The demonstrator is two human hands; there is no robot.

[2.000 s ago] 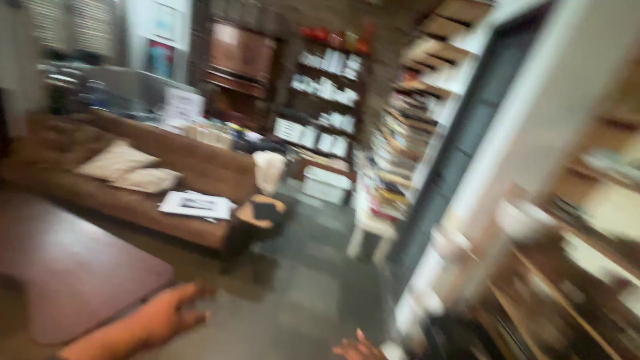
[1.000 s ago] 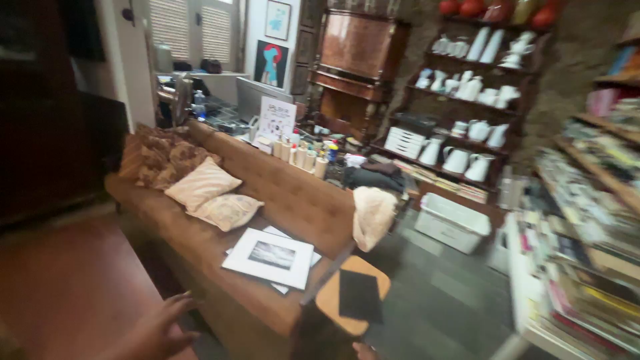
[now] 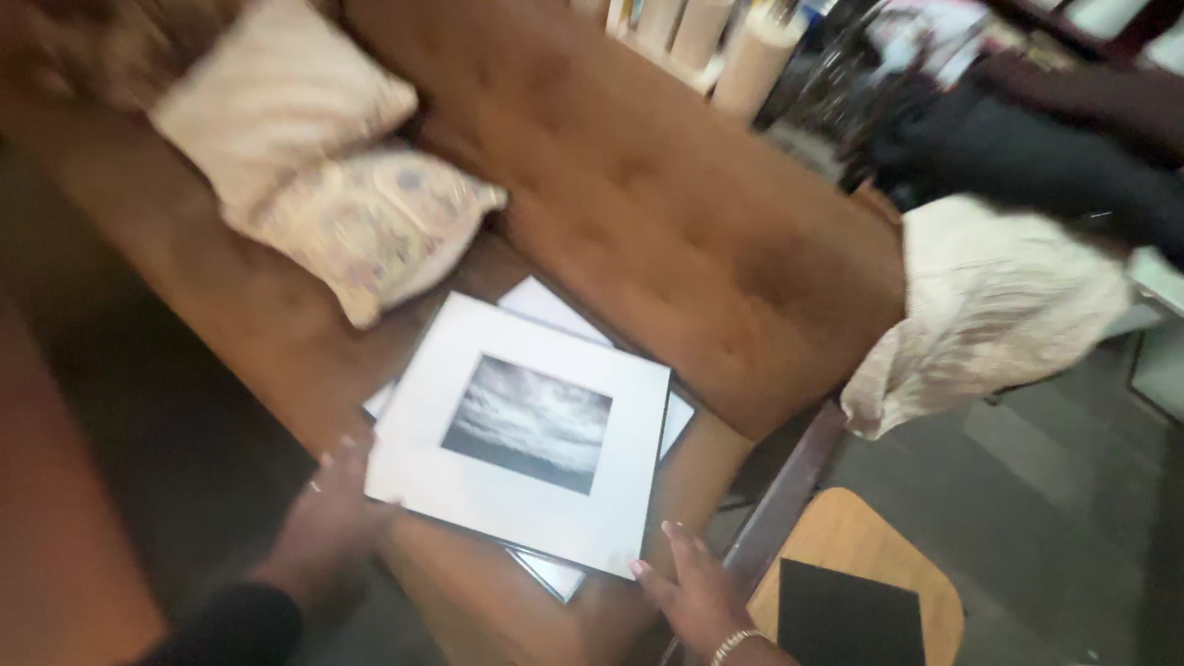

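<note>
A matted black-and-white photograph of a cloudy sky (image 3: 527,425) lies on the seat of a brown sofa (image 3: 647,203), on top of another white-bordered sheet or frame (image 3: 552,310) turned at an angle. My left hand (image 3: 338,513) is at its lower left edge, blurred, with the thumb near the border. At the lower right corner is my right hand (image 3: 689,587), fingers apart, fingertips at or very near the edge; a bracelet is on that wrist. Whether either hand grips the picture cannot be told.
Two cushions (image 3: 370,227) rest on the sofa to the left. A cream cloth (image 3: 999,305) hangs by the sofa's right end. Below it stands a wooden stool or small table (image 3: 856,536) bearing a black flat item (image 3: 846,615). A reddish tabletop (image 3: 65,499) is at lower left.
The view has come much closer to the sofa and tilted down. Both hands have moved to the edges of the matted photograph, which they were away from before.
</note>
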